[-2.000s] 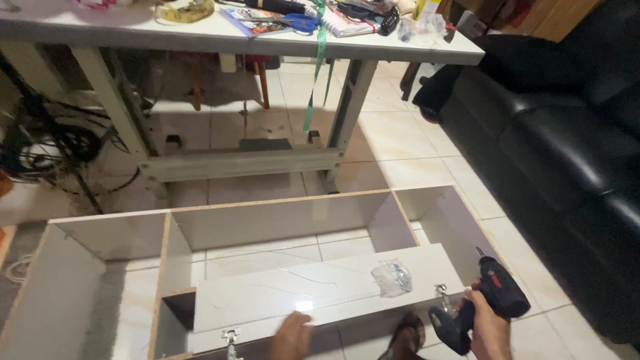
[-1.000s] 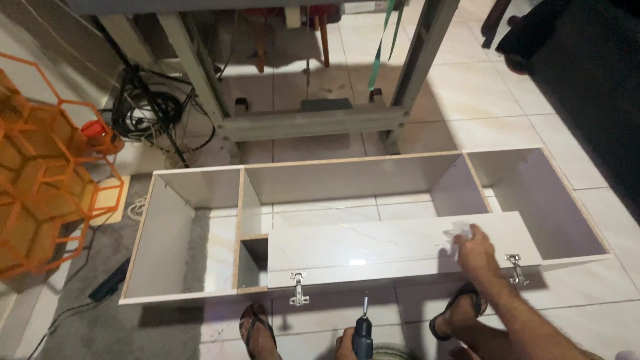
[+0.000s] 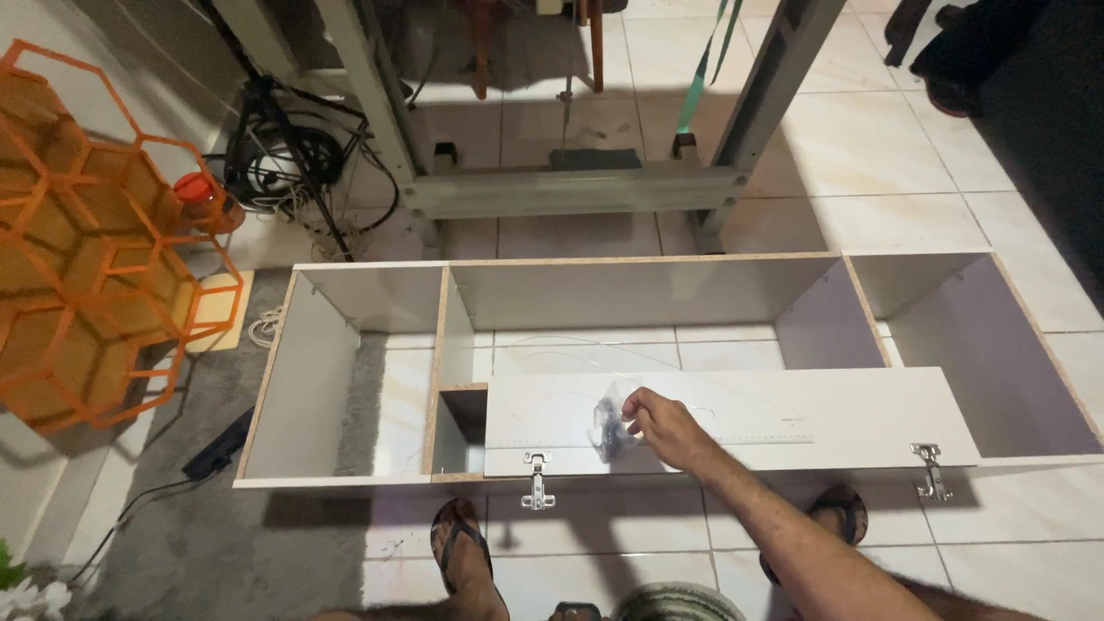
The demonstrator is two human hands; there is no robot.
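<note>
My right hand point(image 3: 662, 424) pinches a small clear plastic bag point(image 3: 611, 428) with dark or metallic contents, over the left part of a white door panel point(image 3: 733, 405). This panel lies across the front of an open white cabinet frame point(image 3: 647, 259) with bare chipboard edges. Two metal concealed hinges, one at the left point(image 3: 537, 481) and one at the right point(image 3: 931, 472), jut from the panel's near edge. My left hand is out of view. At the bottom edge shows the tip of a dark object point(image 3: 578, 611), too cut off to name surely.
Beyond the cabinet stands a grey metal table frame point(image 3: 569, 191). An orange hexagonal rack point(image 3: 86, 250), a red-lidded jar point(image 3: 207, 203) and coiled cables point(image 3: 289, 164) are at the left. My sandalled feet point(image 3: 466, 552) flank a round striped object point(image 3: 677, 602).
My right hand has carried the plastic bag leftward along the panel. The drill moved from my right hand to my left between the earlier frames. The view has tilted down and turned left.
</note>
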